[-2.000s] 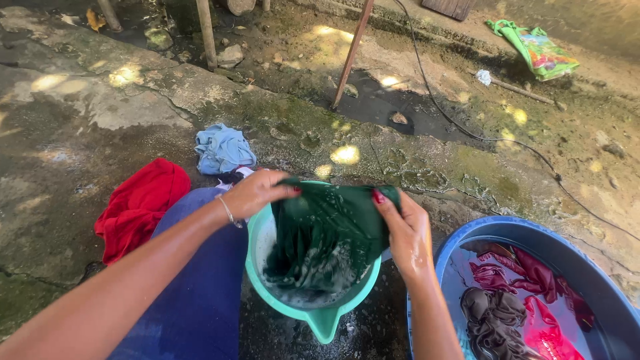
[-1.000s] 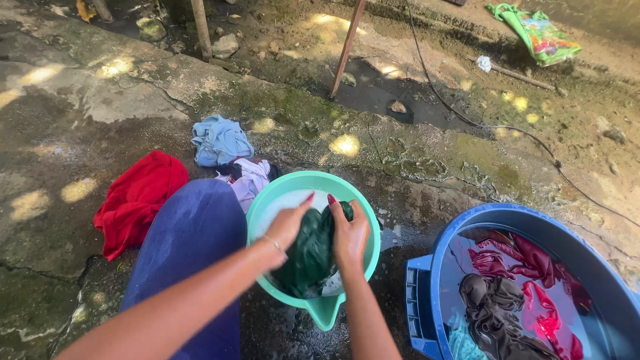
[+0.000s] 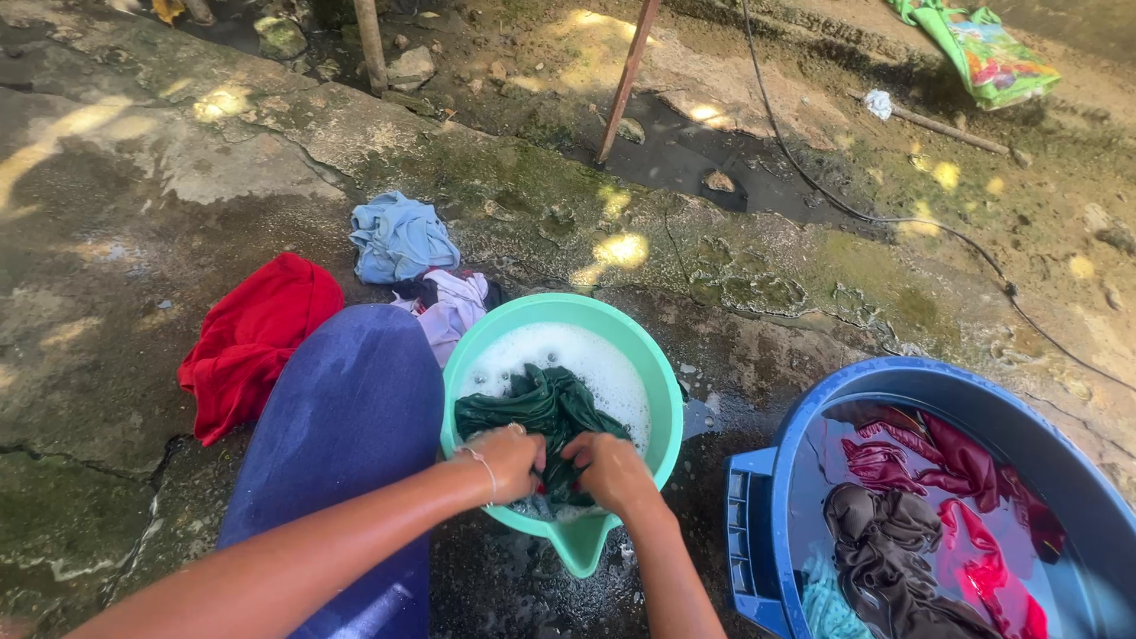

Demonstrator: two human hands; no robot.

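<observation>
A mint-green plastic basin (image 3: 664,382) with a pouring spout holds foamy, soapy water (image 3: 586,355). In it lies a dark green wet cloth garment (image 3: 546,399). My left hand (image 3: 506,461), with a thin bracelet at the wrist, grips the garment near the basin's front side. Close beside it on the right, my right hand (image 3: 612,470) grips the same garment. The fingertips of both hands are partly hidden in the cloth.
A blue tub (image 3: 785,479) at right holds maroon, pink, dark brown and turquoise garments in water. Red cloth (image 3: 257,337), light blue cloth (image 3: 401,238) and lilac cloth (image 3: 453,306) lie on wet concrete, left of the basin. My blue-clad leg (image 3: 346,426) adjoins the basin. A black cable (image 3: 799,164) crosses the ground behind.
The dark green garment was stretched between my hands above the basin; it has come down into the suds. My hands have since moved lower, toward the basin's spout side.
</observation>
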